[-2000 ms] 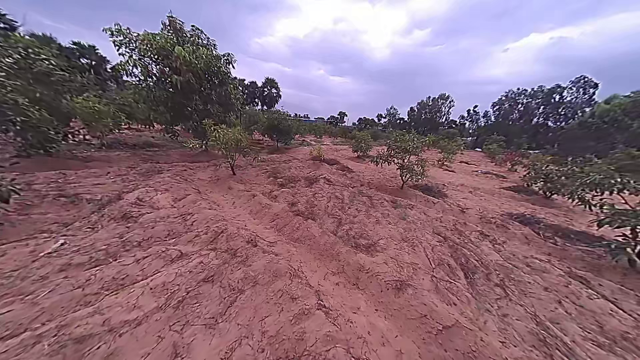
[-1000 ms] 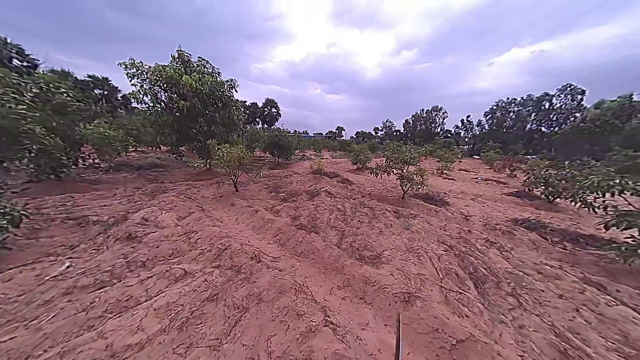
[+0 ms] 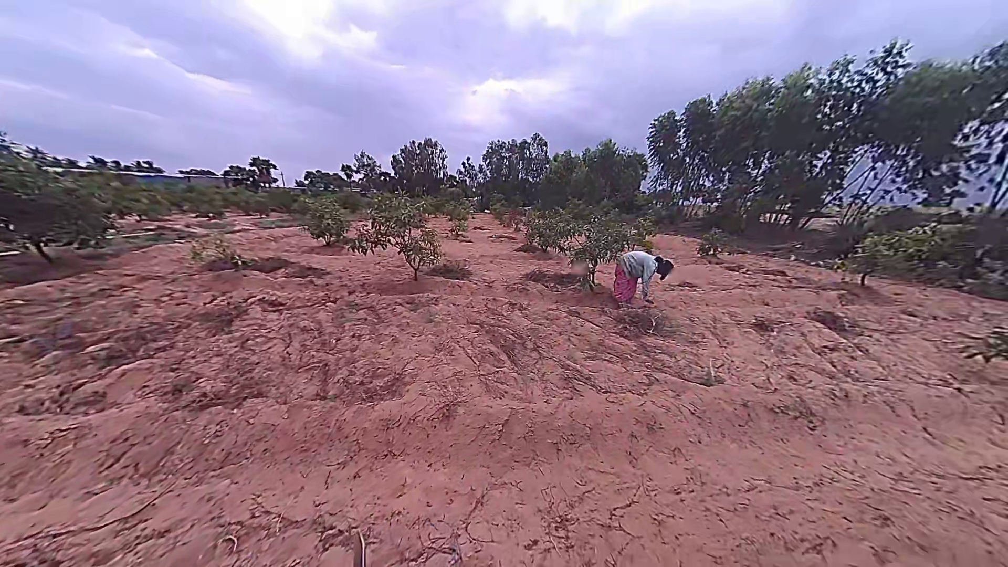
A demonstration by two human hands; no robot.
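Neither my left hand nor my right hand shows in the head view. At the bottom edge, left of the middle, the tip of a thin, pale, stick-like object (image 3: pixel 361 546) pokes into view; what holds it is hidden. Reddish bare soil (image 3: pixel 504 441) strewn with dry twigs and roots spreads out in front of me. Farther off, a person in a light top and pink lower garment (image 3: pixel 626 285) bends down beside a small tree, arms reaching to a heap of dry twigs (image 3: pixel 644 321) on the ground.
Small leafy trees stand over the field, one near the middle (image 3: pixel 400 236) and another beside the person (image 3: pixel 596 242). Dry brush (image 3: pixel 831 321) lies in patches on the right. Tall trees (image 3: pixel 732 150) line the right side, and low buildings (image 3: pixel 185 179) show far left.
The view has swung to the right, bringing the bent person into sight. The thin stick-like object, absent two seconds ago, showed at the bottom one second ago and now shows less.
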